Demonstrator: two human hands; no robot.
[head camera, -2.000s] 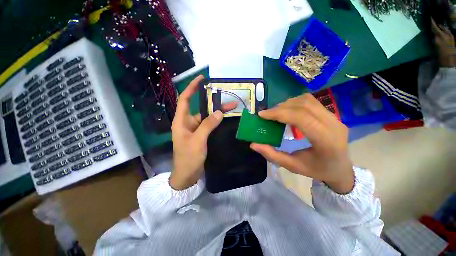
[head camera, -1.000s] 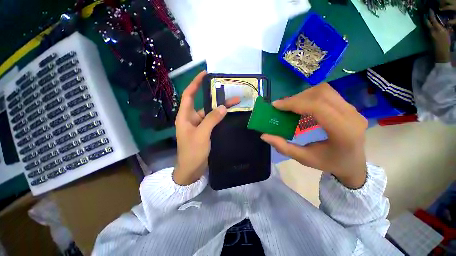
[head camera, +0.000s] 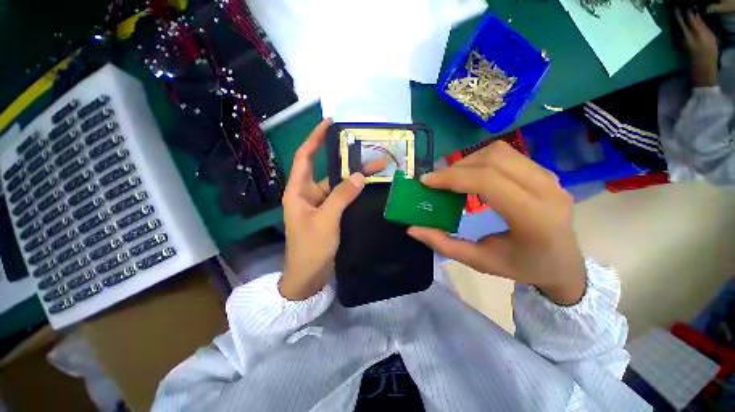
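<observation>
My left hand (head camera: 314, 209) holds a black phone-case-like housing (head camera: 383, 249) upright in front of my chest, with the thumb at its window and a fingertip showing inside it. The window has a cream-gold frame (head camera: 379, 179); a thin wire curves inside. My right hand (head camera: 516, 221) pinches a green panel (head camera: 424, 203) between thumb and fingers. The panel overlaps the housing just below and right of the window, its upper left corner near the wire. Whether the wire is joined to the panel is unclear.
A white foam tray (head camera: 184, 193) with rows of small modules stands left. Black modules with red wires (head camera: 242, 121) lie beside it. White sheets (head camera: 363, 48) are ahead. A blue bin (head camera: 520, 80) of beige strips and red tray (head camera: 516, 143) are right. Another person's hand (head camera: 701, 48) is far right.
The green panel moved right and slightly up, then back left toward the window's lower right corner. Both hands keep their holds. The bench view has shifted slightly left.
</observation>
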